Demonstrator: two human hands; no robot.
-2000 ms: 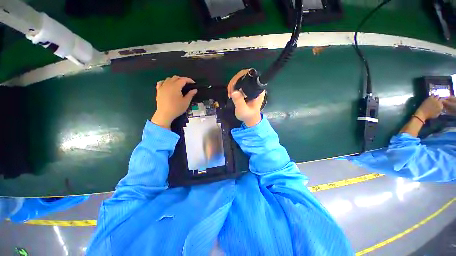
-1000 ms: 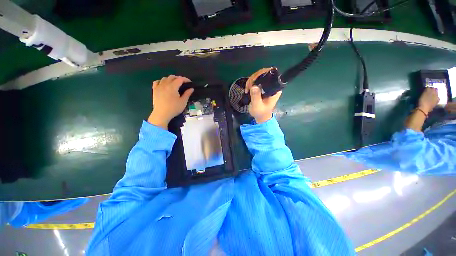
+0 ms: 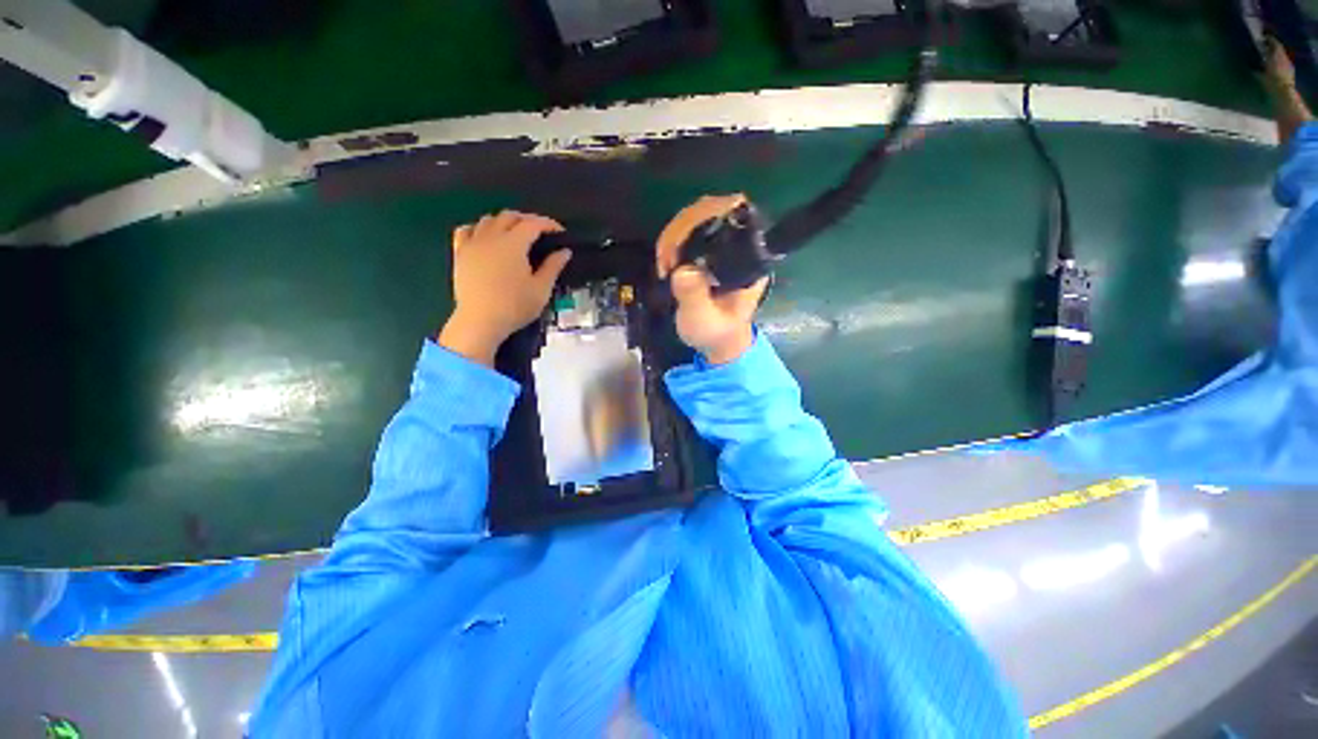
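Observation:
An open tablet device with a flat silver-white centre lies in a black foam tray in front of me. A circuit board shows at its far end. My left hand rests on the tray's far left corner, fingers bent over the edge. My right hand grips the black electric screwdriver at the tray's far right corner. Its thick cord runs up and right. The screwdriver's tip is hidden by my hand. The screw dish cannot be seen.
A black controller box with a white band lies on the bench at right. A worn whitish rail crosses behind. Beyond it, several devices in black trays sit on the green conveyor. A white post stands at left. A person's blue sleeve reaches forward at right.
My right hand and screwdriver have moved left from over the round dish to the tray's corner. The person at right now reaches towards the conveyor, and their device is gone from the bench.

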